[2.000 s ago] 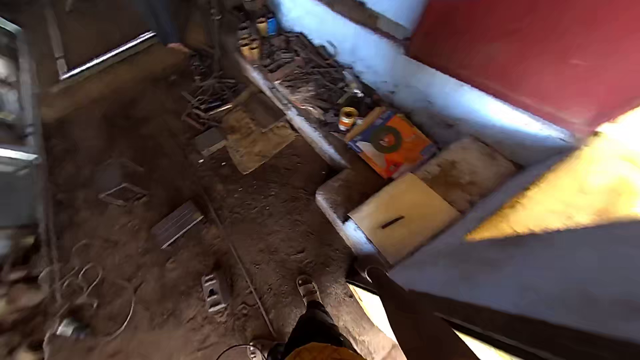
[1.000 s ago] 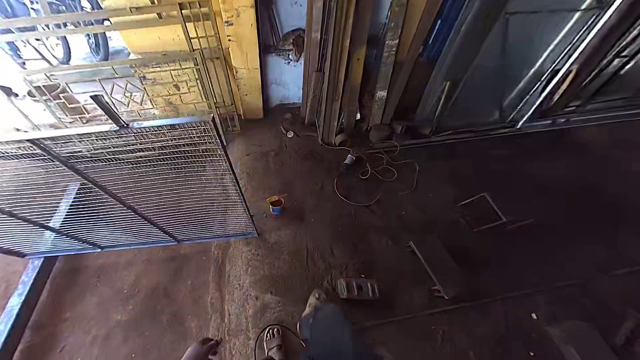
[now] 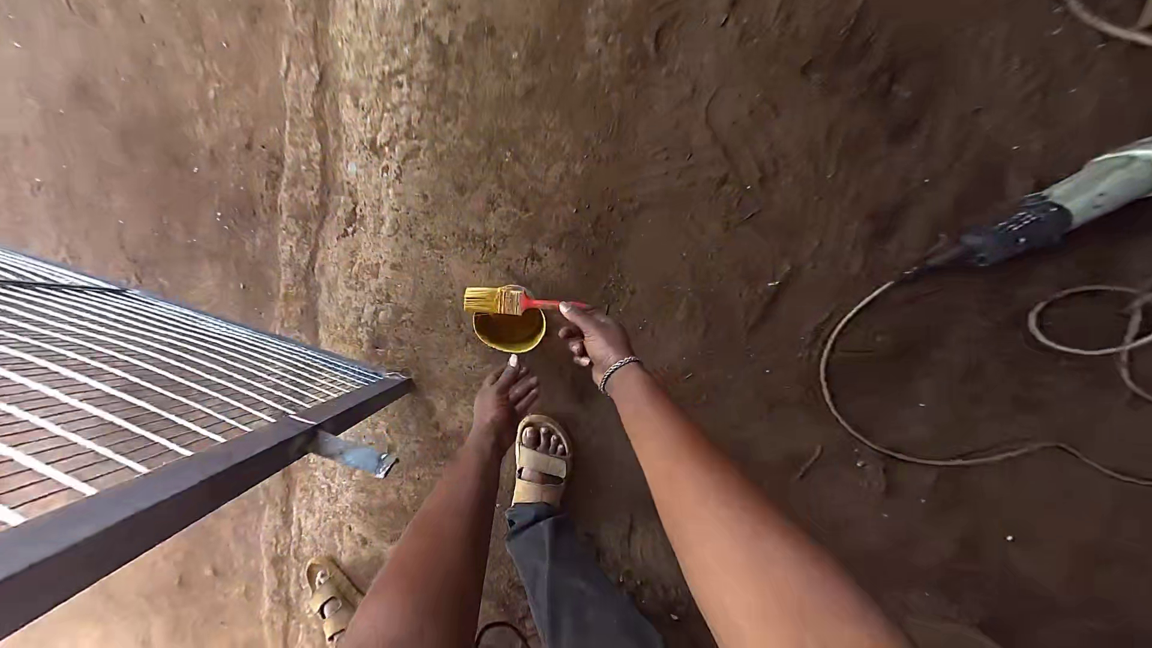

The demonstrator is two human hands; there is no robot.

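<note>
A paintbrush (image 3: pixel 495 301) with a red handle and yellow-coated bristles lies level over the far side of a small round container (image 3: pixel 510 333), which is yellow inside. My right hand (image 3: pixel 596 340), with a bracelet at the wrist, has its thumb and fingers at the end of the brush handle. Just below the container's near rim is my left hand (image 3: pixel 506 399), its thumb pointing at the rim and its fingers loosely curled. Whether it touches the container cannot be told.
At the left a metal grille frame (image 3: pixel 225 459) reaches in, with a short metal piece (image 3: pixel 355 453) jutting from its edge. A corded power tool (image 3: pixel 1035 220) lies on the dirt floor at the right, its cable (image 3: pixel 832 396) looping nearby. My sandalled feet stand below.
The view has moved down close over the container, which stood on the floor ahead one second ago. Both my hands have come forward to it, the right one now at the brush.
</note>
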